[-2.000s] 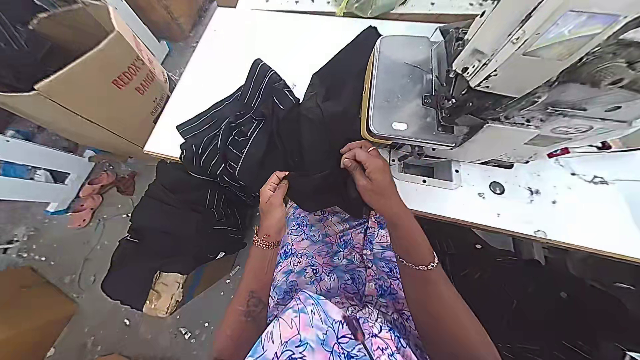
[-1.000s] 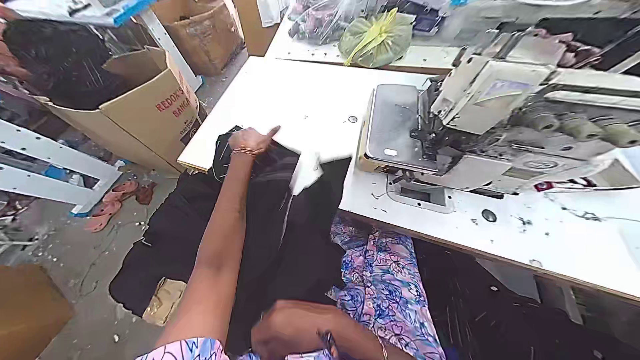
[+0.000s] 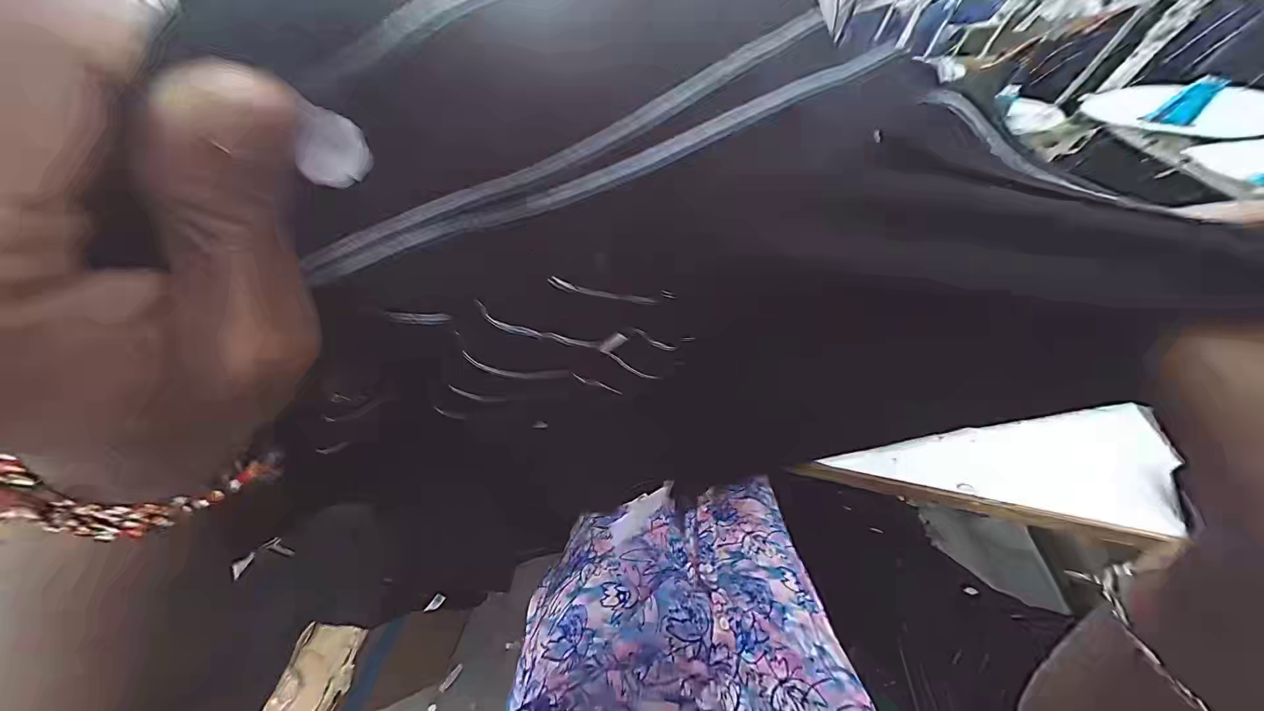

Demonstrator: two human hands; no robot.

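A black cloth with pale stripes (image 3: 750,247) is stretched close in front of the head camera and fills most of the view. My left hand (image 3: 197,257), large and blurred at the left edge, has its fingers curled on the cloth. At the right edge, my right hand (image 3: 1210,395) is only partly in view, against the cloth's right end; its fingers are hidden. Loose pale threads (image 3: 563,341) lie on or show against the dark fabric. The cloth hides the sewing machine.
Below the cloth at the right shows a corner of the white table (image 3: 1037,464). Flowered clothing (image 3: 681,612) covers my lap. A cardboard piece (image 3: 316,667) is low at the left. White round surfaces (image 3: 1185,107) and blurred items stand at the upper right.
The black cloth, lying over the table edge and my lap earlier, is now raised and spread close to the camera. Both hands have come up and apart. The view has shifted greatly.
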